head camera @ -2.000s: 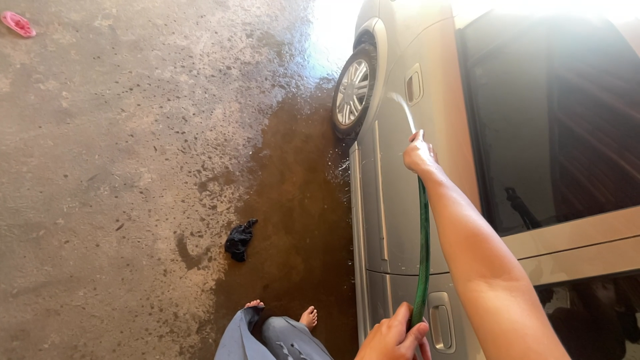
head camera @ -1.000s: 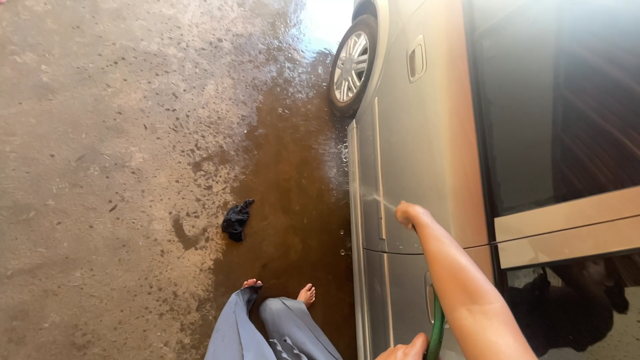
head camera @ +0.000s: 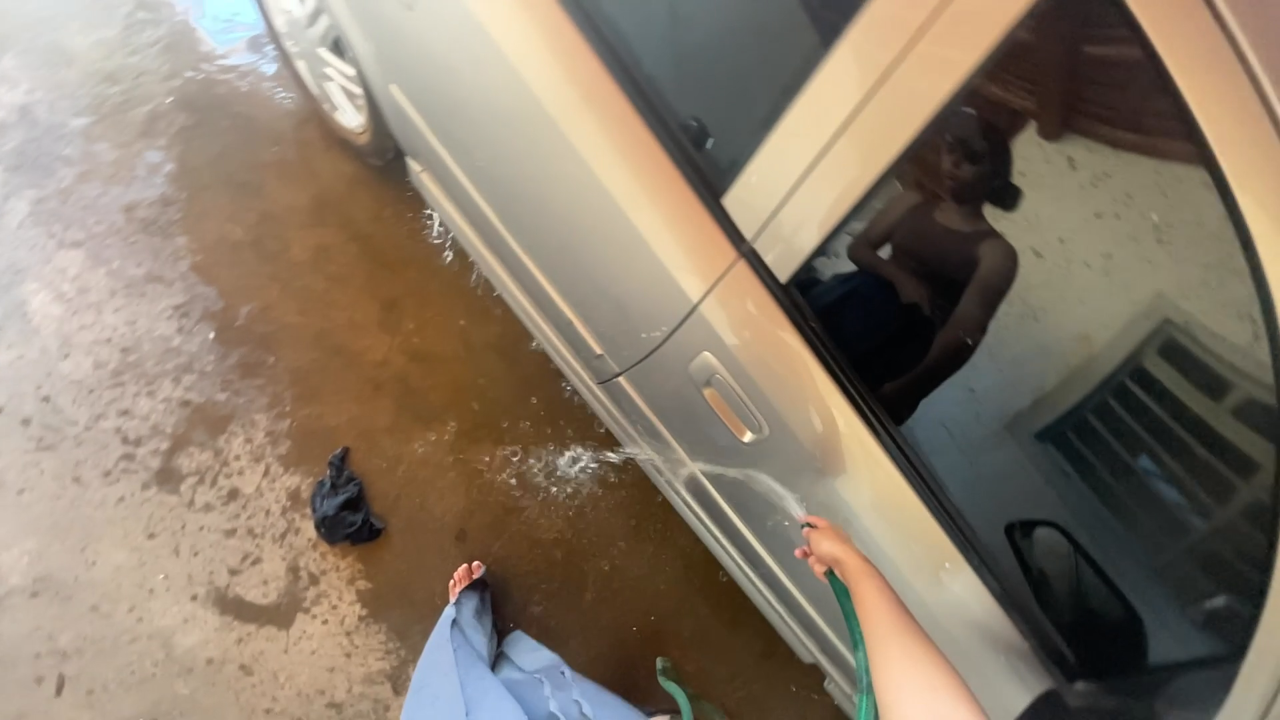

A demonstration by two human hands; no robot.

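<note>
My right hand is closed around the end of a green garden hose, close to the lower part of a silver car's front door. Water arcs leftward from the hose end, runs over the door's lower trim and splashes on the wet floor. Above the stream is the door handle. Another piece of green hose shows low by my trousers. My left hand is out of the frame.
A crumpled black cloth lies on the wet concrete, near my bare foot. A car wheel stands at the top left. The side mirror juts out at the lower right. A person is reflected in the window.
My right hand with the hose has moved along the car from the door beside the wheel to the front door. My left hand has left the frame. The view has shifted and tilted.
</note>
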